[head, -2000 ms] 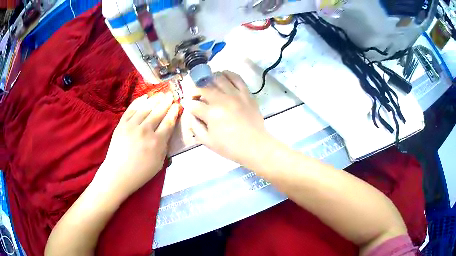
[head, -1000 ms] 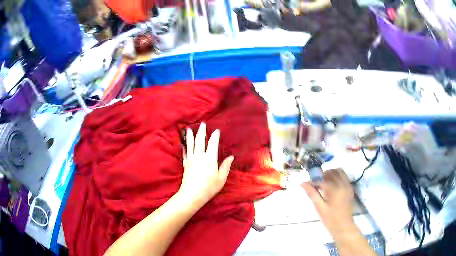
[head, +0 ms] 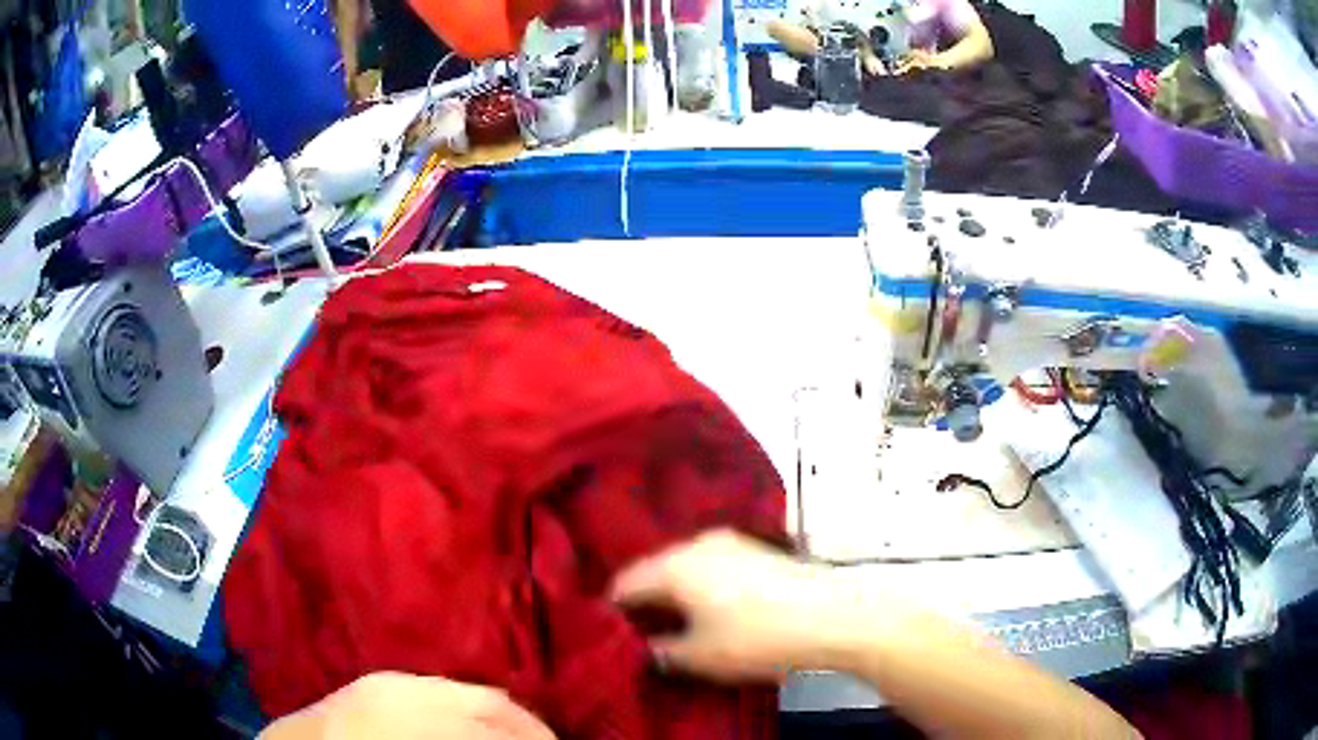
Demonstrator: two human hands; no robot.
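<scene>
The red garment (head: 434, 419) lies heaped on the white table, left of the sewing machine (head: 1070, 289) and apart from its needle area. A small white label (head: 487, 286) shows at its far edge. My right hand (head: 716, 607) is on the garment's near right part, fingers curled at a dark fold; a grip on cloth is blurred. My left hand (head: 398, 711) is cut off by the bottom edge; its fingers are hidden. Black strips (head: 1178, 499) hang over the machine bed at the right. One dark strand (head: 1012, 499) curls below the needle area.
A grey box with a fan (head: 127, 354) stands on the left. A blue-edged trough (head: 694, 195) runs behind the table. A purple basket (head: 1214, 152) is at the far right. Another person's arms (head: 932, 55) show at a table beyond. A ruler strip (head: 1062, 633) lines the front edge.
The garment has come away from the presser foot and lies left of it. My right hand has moved left from the machine onto the cloth. My left hand has dropped to the bottom edge.
</scene>
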